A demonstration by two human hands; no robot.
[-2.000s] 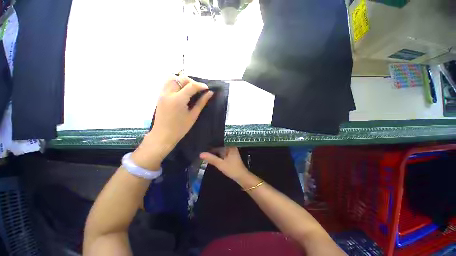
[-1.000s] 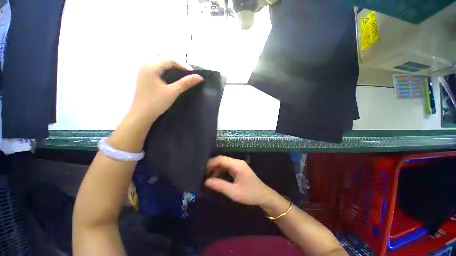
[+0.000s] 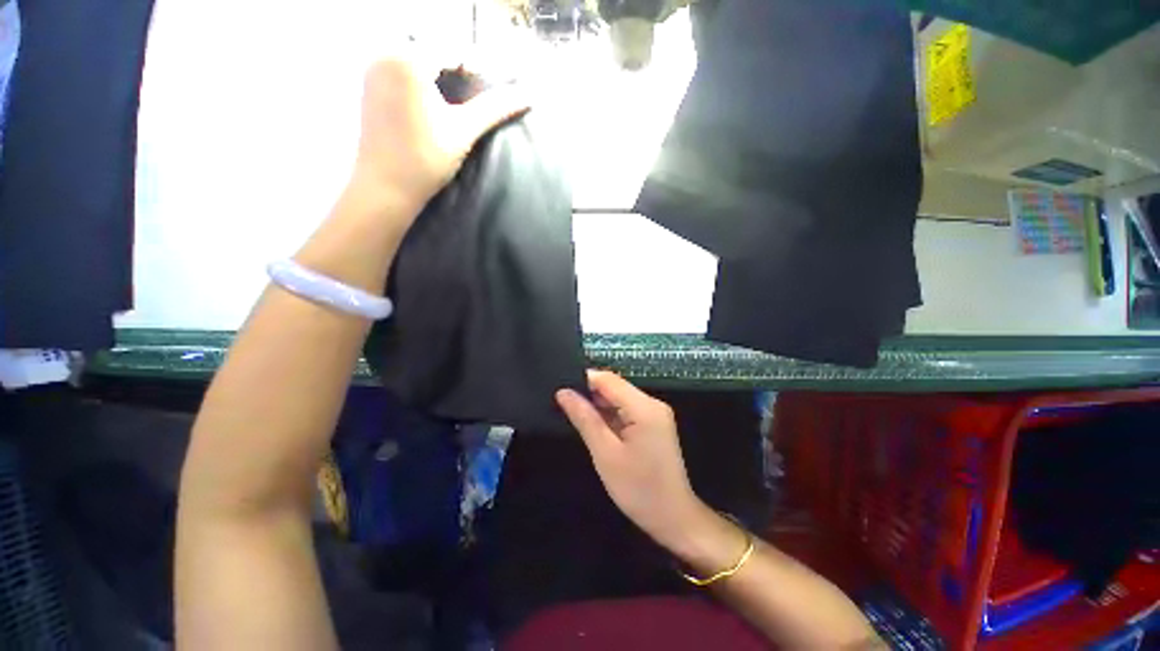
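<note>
A black cloth piece (image 3: 490, 280) lies from below the needle area down over the table's green front edge. My left hand (image 3: 426, 127) holds its upper end, close to the bright presser foot area (image 3: 553, 23); lamp glare washes out the fingertips. My right hand (image 3: 623, 432) pinches the lower right corner of the cloth between thumb and fingers, just below the table edge. The part under the foot is hidden by glare and my left hand.
A black cut stack (image 3: 814, 191) lies right of the needle, another (image 3: 70, 178) at the far left. The cream machine body (image 3: 1030, 108), a coloured label sheet (image 3: 1049, 223) and pens (image 3: 1098, 248) are at right. A red basket (image 3: 1005, 509) stands lower right.
My left hand has moved up toward the needle with the cloth's upper end. My right hand, apart from the cloth a second ago, now pinches its lower corner. The cloth is drawn straighter.
</note>
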